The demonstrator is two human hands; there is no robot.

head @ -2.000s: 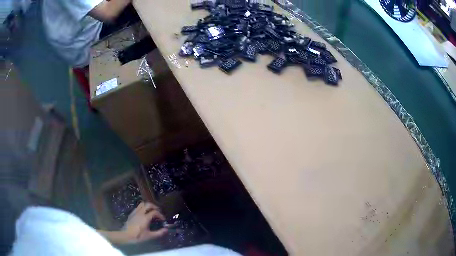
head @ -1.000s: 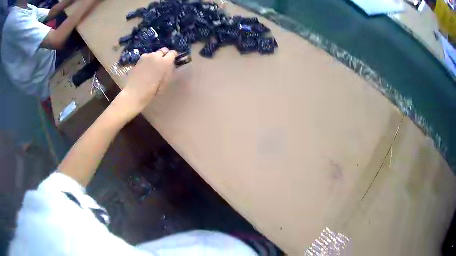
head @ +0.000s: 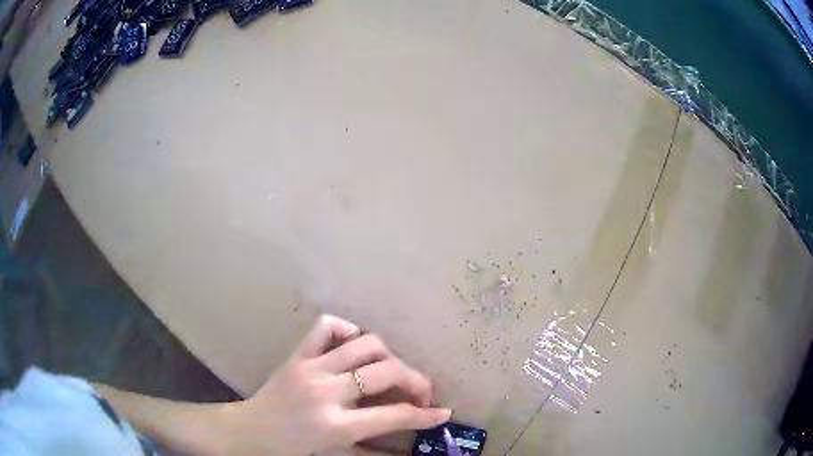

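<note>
A small black display module with pale marks lies at the bottom edge, partly cut off by the frame. My left hand, bare with a ring, comes from the left with curled fingers. Its index fingertip and the fingers below hold the module's left edge. A thin purplish tip touches the module's face; the rest of that tool is out of the picture. My right hand is not in view.
A heap of black modules lies at the table's far left. Dark crumbs and a shiny patch lie near the seam. Crinkled clear tape lines the far edge beside a green surface. A black box stands at the right edge.
My left hand has moved from beside the heap back to the bottom centre with a module. The view has swung to the right; the other person is out of view and the purplish tip has appeared.
</note>
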